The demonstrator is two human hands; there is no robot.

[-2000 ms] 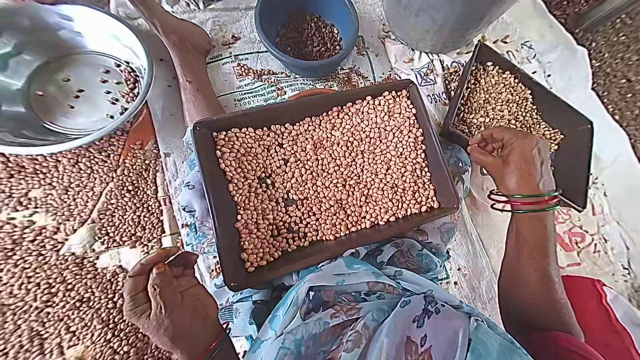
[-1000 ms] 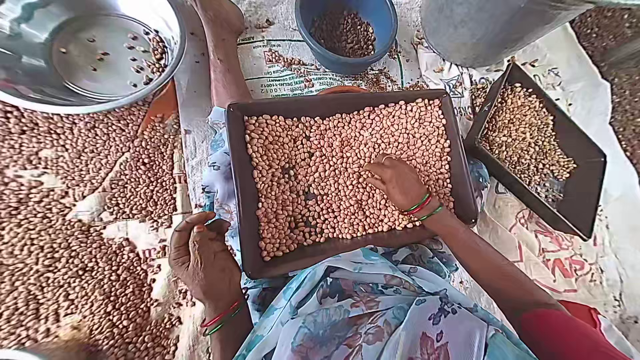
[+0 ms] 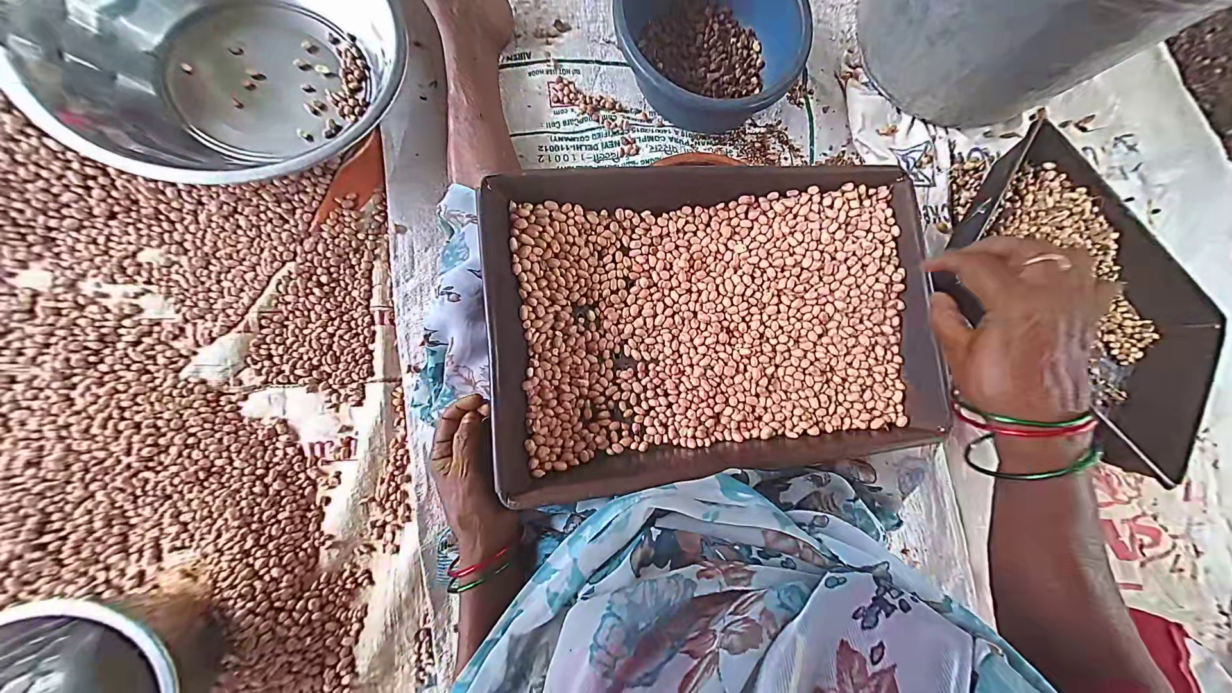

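Note:
A dark rectangular tray (image 3: 712, 464) rests on my lap, its floor mostly covered by pale pinkish-brown seeds or beans (image 3: 760, 318), with a thinner patch left of centre. My left hand (image 3: 472, 467) is at the tray's lower left corner, fingers against its outer side; its grip is partly hidden. My right hand (image 3: 1030, 318), blurred and with curled fingers, is just past the tray's right wall, above the near side of a second dark tray (image 3: 1169, 366) that holds paler seeds (image 3: 1059, 221). Whether anything sits between its fingertips cannot be made out.
A blue bowl (image 3: 712, 111) with darker pieces stands beyond the tray, beside a large grey container (image 3: 972, 58). A metal basin (image 3: 231, 173) holding some seeds is at upper left. Many seeds (image 3: 173, 433) cover the sheet at left; another container's rim (image 3: 125, 626) shows at lower left.
My right hand has left the seeds in the lap tray and moved right, over toward the second tray. My left hand, earlier raised beside the tray, is now against its lower left corner.

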